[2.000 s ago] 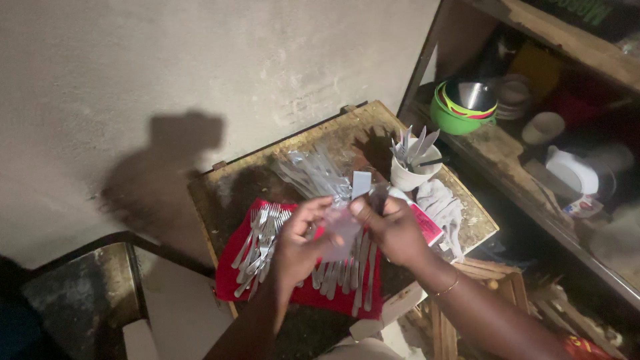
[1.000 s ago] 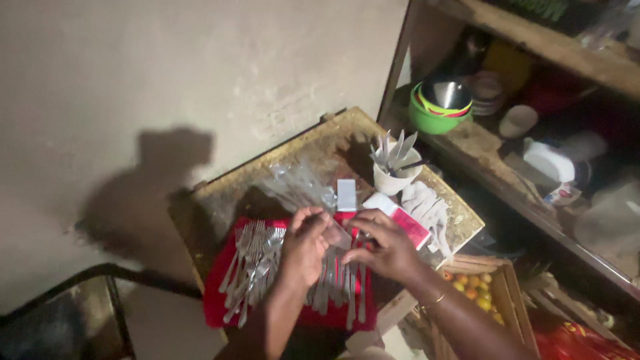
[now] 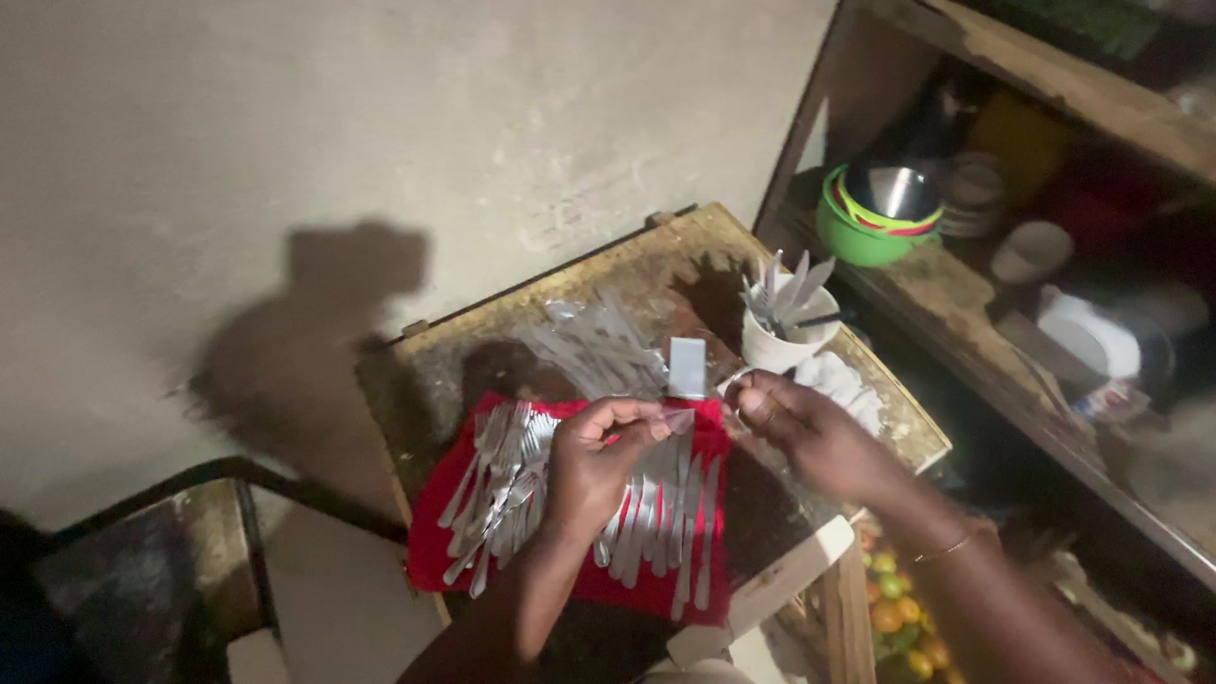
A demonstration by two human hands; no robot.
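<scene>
My left hand (image 3: 608,456) pinches a small piece of clear plastic film (image 3: 676,419) over a red cloth (image 3: 589,594). Close by on the right, my right hand (image 3: 793,423) has its fingers closed on a small thin item that is blurred. Metal forks (image 3: 499,475) lie bunched on the cloth's left part, with other cutlery handles (image 3: 655,532) on its right part. Behind the cloth are clear plastic-wrapped pieces (image 3: 598,347) and a small pale box (image 3: 687,368). A white cup (image 3: 774,350) holding table knives stands behind my right hand, near a crumpled white cloth (image 3: 845,385).
The worn wooden table (image 3: 560,275) stands against a wall. On the right, a shelf (image 3: 959,294) carries nested bowls (image 3: 869,233), a cup and a white container. A wooden crate (image 3: 848,617) of tomatoes (image 3: 893,608) is at the lower right, and a dark-framed chair (image 3: 180,475) at the lower left.
My hands, close together over the film before, are now apart, the right one farther right. The film remains in my left hand. The view has shifted.
</scene>
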